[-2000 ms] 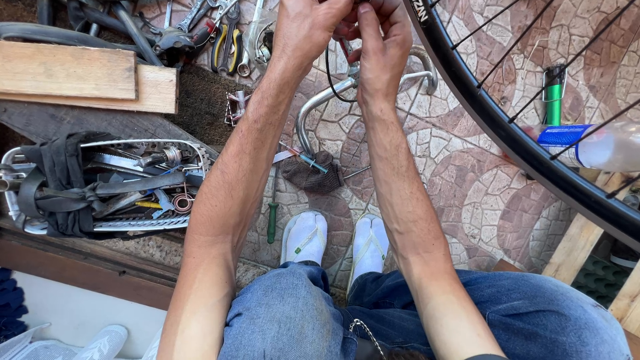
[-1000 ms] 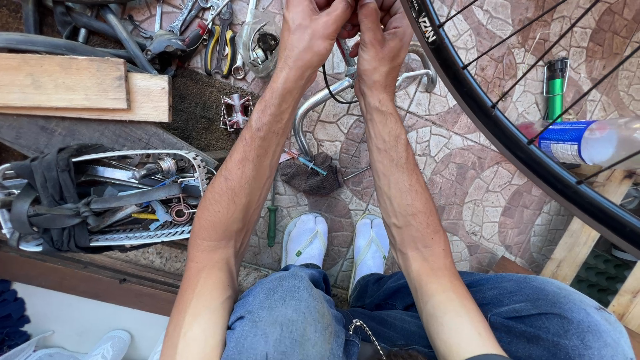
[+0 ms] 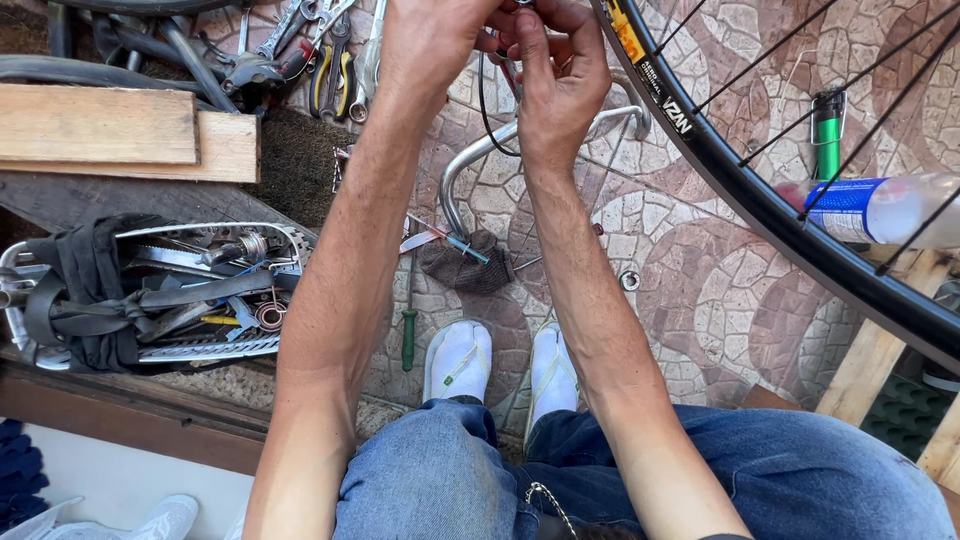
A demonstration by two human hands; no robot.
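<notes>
My left hand (image 3: 450, 37) and my right hand (image 3: 562, 67) meet at the top edge, their fingers closed around a small part, mostly hidden, with metal and red showing. A thin black cable (image 3: 484, 105) loops down between them. Below lies a bent silver metal tube, a handlebar by its shape (image 3: 457, 176), on the tiled floor. A bicycle wheel with a black rim (image 3: 720, 165) stands just right of my right hand. Under my forearms are a dark knitted cloth (image 3: 469, 266), a syringe (image 3: 466, 247) and a green-handled screwdriver (image 3: 408, 339).
At left are a metal-framed basket (image 3: 210, 352) of tools and parts, wooden boards (image 3: 97, 124), black tubing (image 3: 199, 67), pliers (image 3: 332, 79) and wrenches (image 3: 281, 30). A metal nut or ring (image 3: 629, 280) lies on the tiles. Behind the wheel are a bottle (image 3: 900, 210) and a green cylinder (image 3: 828, 139).
My right hand has turned, with its thumb now raised and its fingers more spread. The wheel has rotated: an orange label shows on its rim. The metal ring on the tiles has come into sight.
</notes>
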